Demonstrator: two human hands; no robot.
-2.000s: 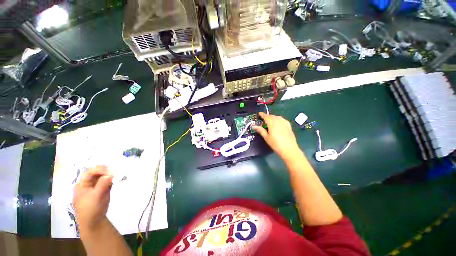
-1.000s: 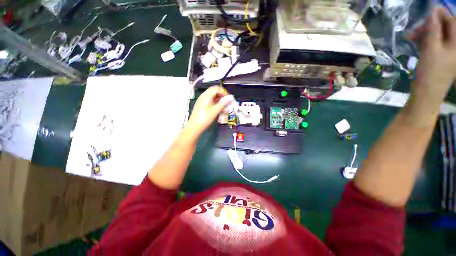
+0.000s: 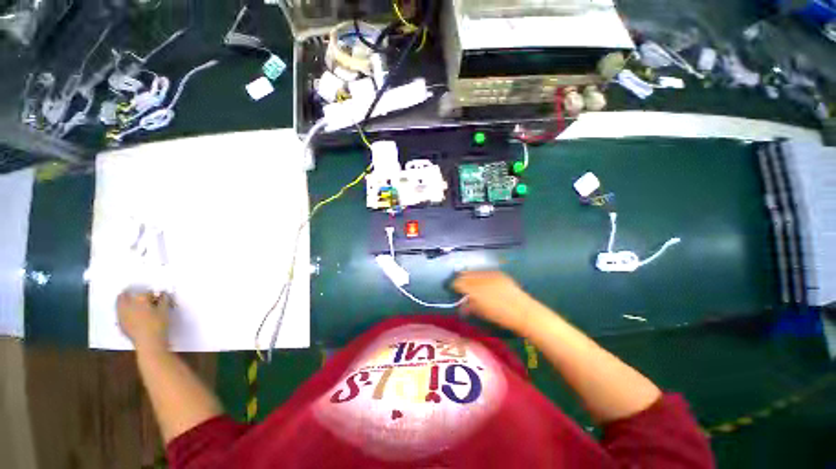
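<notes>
The black test fixture [image 3: 449, 229] lies before the instruments, with a white socket block [image 3: 420, 182] at its left and a green test board [image 3: 488, 182] at its right. A charger circuit board [image 3: 389, 196] sits on the socket block. Its white output cable [image 3: 393, 269] hangs down over the fixture's front edge and runs right. My right hand [image 3: 491, 298] is at the cable's free end; its fingertips are blurred. My left hand [image 3: 145, 316] is low over the white paper sheet [image 3: 220, 238], at small dark parts that it partly hides.
A beige instrument [image 3: 541, 55] and a white power strip [image 3: 380, 103] stand behind the fixture. A white square piece [image 3: 586, 184] and a spare cabled unit [image 3: 617, 262] lie at right. Cabled units lie at back left and back right. A yellow wire [image 3: 321, 203] loops left of the fixture.
My left hand has moved from the socket block to the paper sheet. My right hand has come down from the back right to the cable end. The view has shifted.
</notes>
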